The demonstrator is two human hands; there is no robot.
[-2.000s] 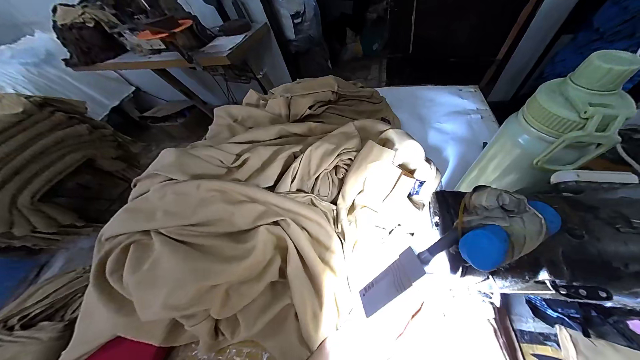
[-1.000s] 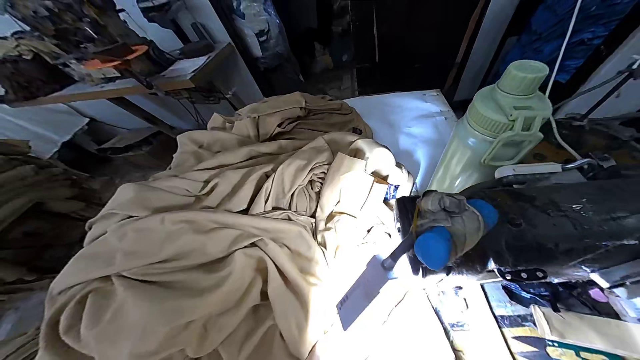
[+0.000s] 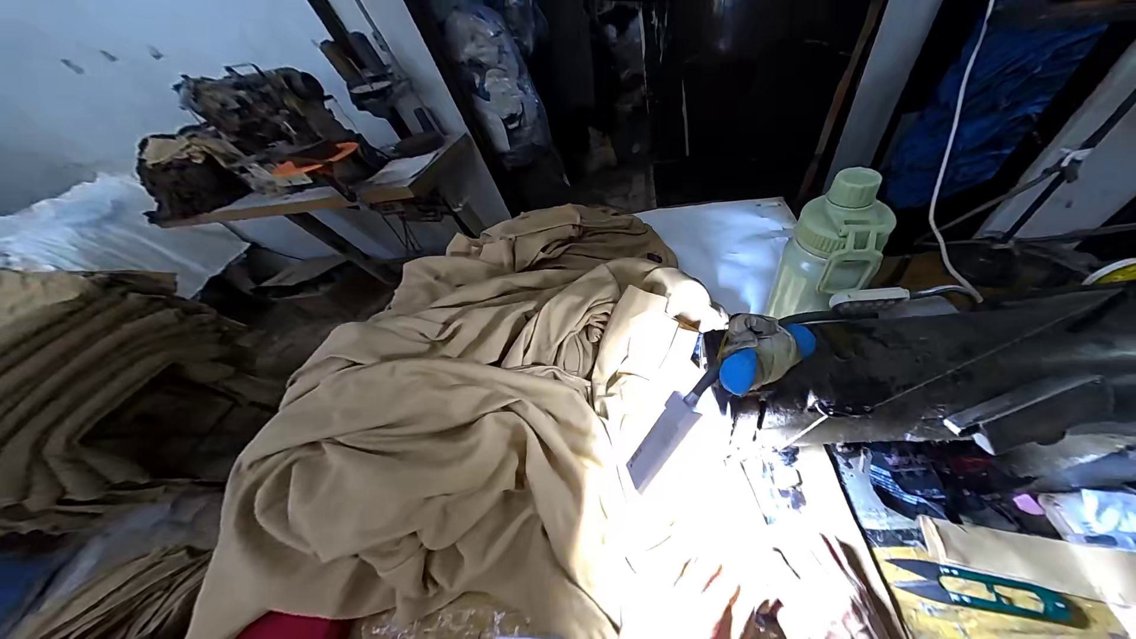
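A large heap of tan fabric point(image 3: 426, 444) lies bunched over the work table. At its right stands a dark machine body, likely a sewing machine point(image 3: 896, 364), with a cloth-wrapped part between two blue round ends point(image 3: 738, 371). A flat pale plate point(image 3: 661, 444) slants down from it beside the fabric. Strong light washes out the surface below the plate. Overexposed pale shapes with reddish streaks at the bottom edge may be my right hand point(image 3: 728, 599); its fingers and any hold are unclear. My left hand is not seen.
A pale green bottle point(image 3: 830, 244) stands behind the machine by a white cable point(image 3: 945, 177). Green-handled thread snips point(image 3: 1003, 593) lie at lower right. Stacked tan cloth point(image 3: 80, 382) is at left. A side shelf point(image 3: 293, 202) holds another machine and an orange item.
The view has shifted, so the thread snips at lower right now show fully. The fabric heap, plate and bottle show no plain move of their own.
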